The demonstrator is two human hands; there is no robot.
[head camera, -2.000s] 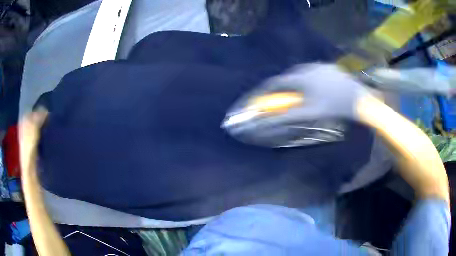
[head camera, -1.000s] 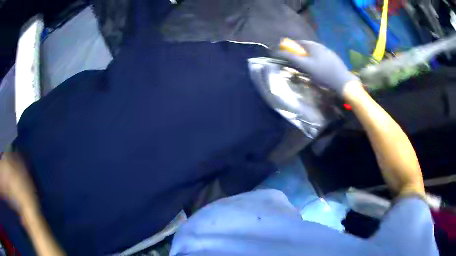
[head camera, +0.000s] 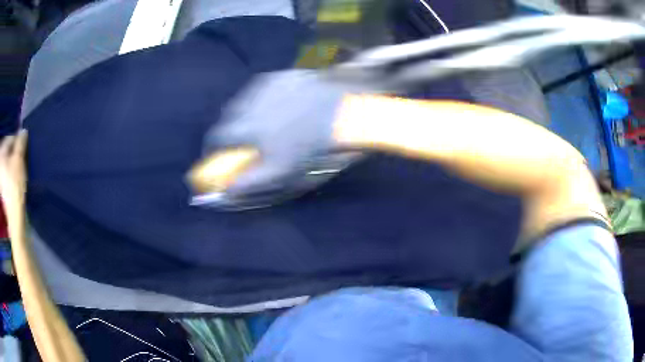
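Observation:
A navy garment (head camera: 120, 141) lies spread over the grey padded table, with some folds at its lower left. My right hand (head camera: 276, 131), in a grey glove, is closed around the orange-tan handle of the steam iron (head camera: 247, 201), over the middle of the garment. Hand and iron are blurred, and the glove and forearm hide much of the iron. My bare left hand (head camera: 14, 159) is at the garment's far left edge, near the picture's rim. Its fingertips are by the cloth edge; whether they grip it is unclear.
A long white strip (head camera: 152, 25) lies on the table (head camera: 67, 63) at the upper left. Whitish twisted strips (head camera: 509, 42) run from near the iron to the upper right. Dark cloth with thin white lines (head camera: 120, 339) and green striped cloth (head camera: 219, 338) are below the table edge.
The iron and my right hand have moved left from the garment's right end to its middle. My left hand is higher at the left edge. The camera view has shifted.

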